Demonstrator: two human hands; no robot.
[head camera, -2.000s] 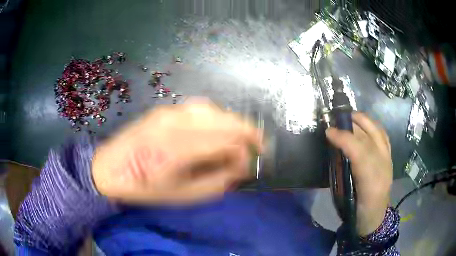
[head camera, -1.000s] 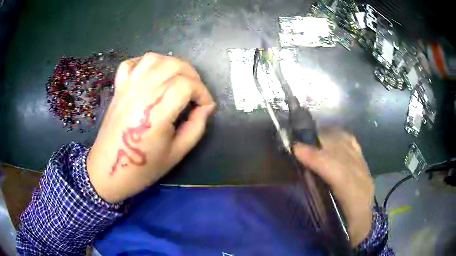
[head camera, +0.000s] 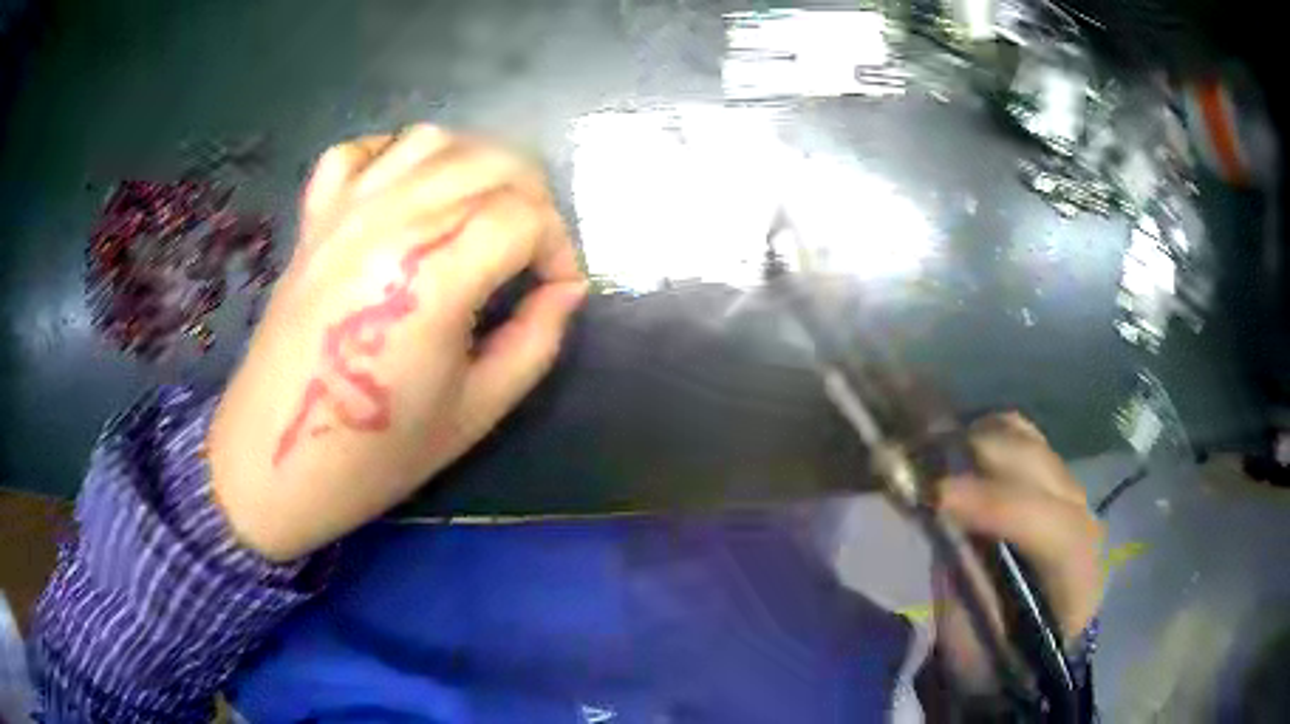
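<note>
My right hand (head camera: 1026, 509) is shut on the soldering iron (head camera: 927, 488) at the lower right; its blurred tip points up and left toward the glare. A circuit board (head camera: 665, 198), washed white by glare, lies on the dark mat in the middle. My left hand (head camera: 410, 325), back up with a red mark, is left of the board, its fingertips near the board's left edge. Thumb and forefinger meet; whether they pinch anything is hidden. A red-black heap of small wired components (head camera: 170, 262) lies left of my left hand.
Another white-glaring board (head camera: 809, 54) lies behind the middle one. A loose stack of boards (head camera: 1054, 106) runs along the right. A small board piece (head camera: 1143, 422) lies at the right front edge. An orange-white cylinder (head camera: 1219, 130) stands at the right edge. A black cable (head camera: 1125, 489) hangs at lower right.
My right hand and the iron have moved down and right, the tip away from the board. My left hand had come back to the board's left side and has shifted only slightly since.
</note>
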